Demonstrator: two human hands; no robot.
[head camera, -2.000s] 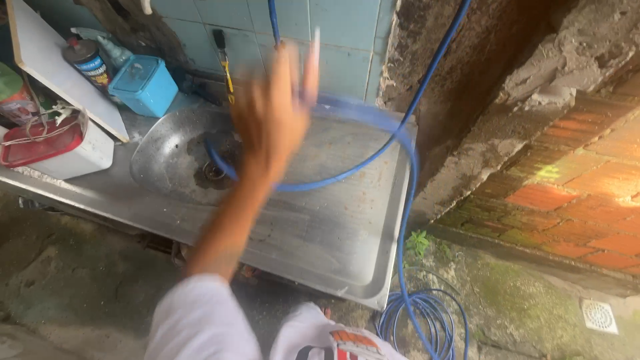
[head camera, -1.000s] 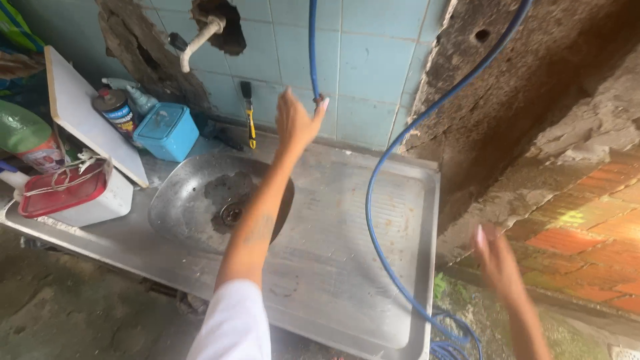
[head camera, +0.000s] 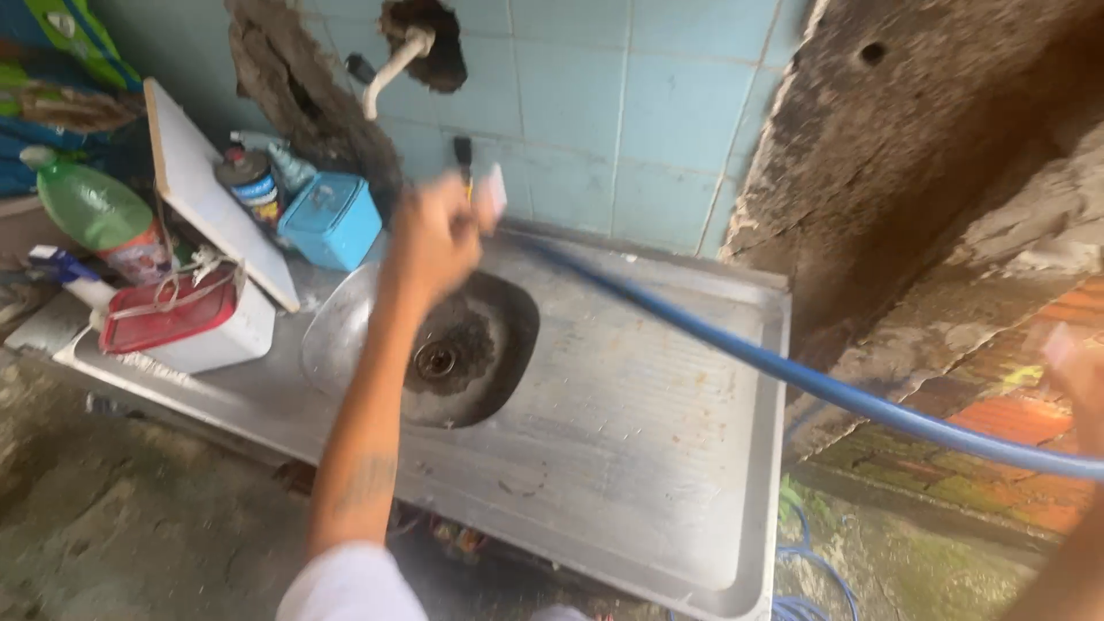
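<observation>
Over the back edge of the steel sink, my blurred left hand (head camera: 440, 233) is closed around a blue hose (head camera: 690, 323). The hose runs from it across the drainboard, out past the right edge of the view. My right hand (head camera: 1078, 362) is at the far right, blurred and partly cut off, close to the hose; whether it grips the hose is unclear. Below my left hand lies the sink basin with its round drain (head camera: 434, 360). A tool with a black and yellow handle (head camera: 463, 153) hangs on the tiles, partly hidden behind my left hand.
A bent pale pipe (head camera: 397, 69) sticks out of a hole in the tiled wall. Left of the basin stand a blue plastic container (head camera: 332, 220), a dark bottle (head camera: 250, 183), a white board (head camera: 207, 194) and a red-lidded tub (head camera: 177, 315). Hose coils (head camera: 811, 561) lie on the floor.
My left hand has moved left and down from the tiled wall with the hose. The hose, which hung over the drainboard's right side, now stretches across toward my right hand. My right hand has moved right.
</observation>
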